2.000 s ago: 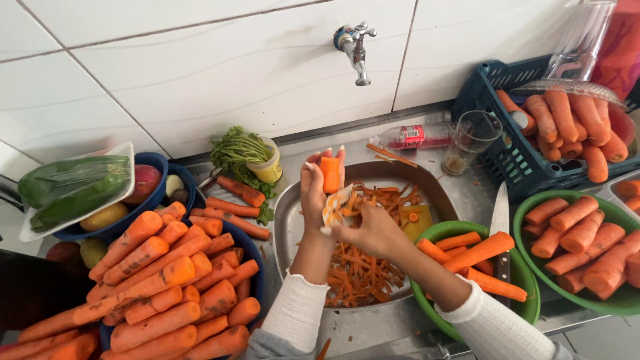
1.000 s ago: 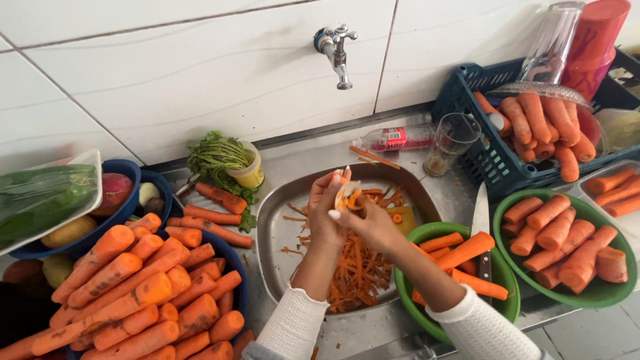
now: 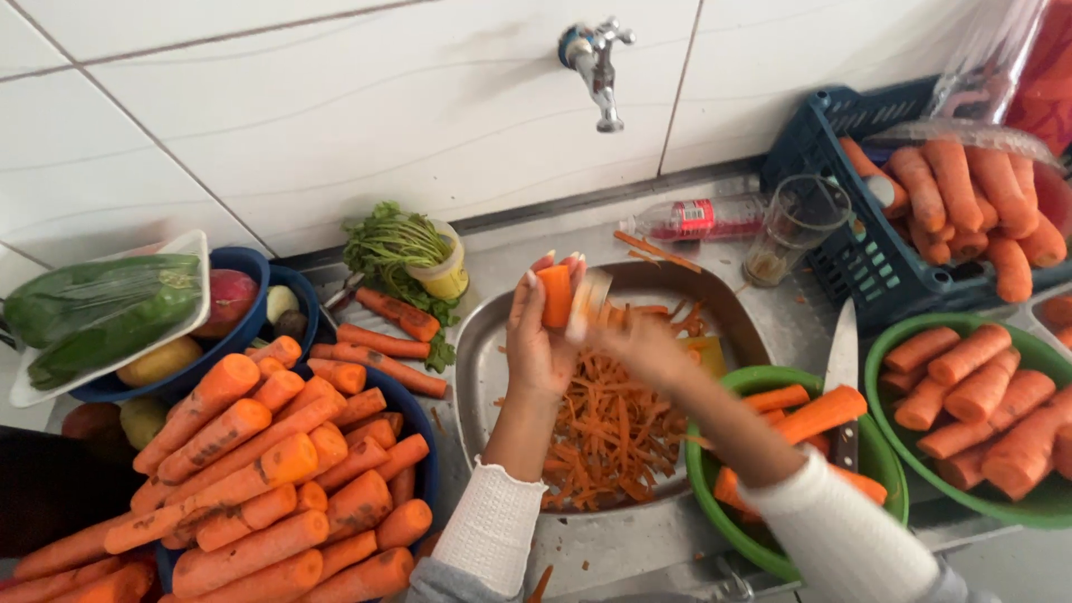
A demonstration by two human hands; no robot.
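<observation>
My left hand (image 3: 540,347) holds a short orange carrot (image 3: 555,296) upright above a metal tray (image 3: 481,352) full of carrot peelings (image 3: 620,427). Blurred by motion, my right hand (image 3: 641,347) grips a pale peeler (image 3: 589,303) against or close beside the carrot; its exact shape is unclear. Below my right forearm, a green bowl (image 3: 892,469) holds peeled carrots (image 3: 825,414), with a kitchen knife (image 3: 842,352) lying across its rim. A blue bowl (image 3: 425,452) at the left is heaped with unpeeled carrots (image 3: 251,494).
A tap (image 3: 599,71) juts from the tiled wall. Behind the tray lie a plastic bottle (image 3: 699,218) and a glass (image 3: 791,230). A blue crate (image 3: 854,276) and another green bowl (image 3: 963,498) hold carrots at right. Wrapped green vegetables (image 3: 109,310) and herbs (image 3: 398,243) are at left.
The orange piece of carrot in my left hand, covered by my fingers one second ago, shows plainly now. My right hand has moved a little away from my left fingers.
</observation>
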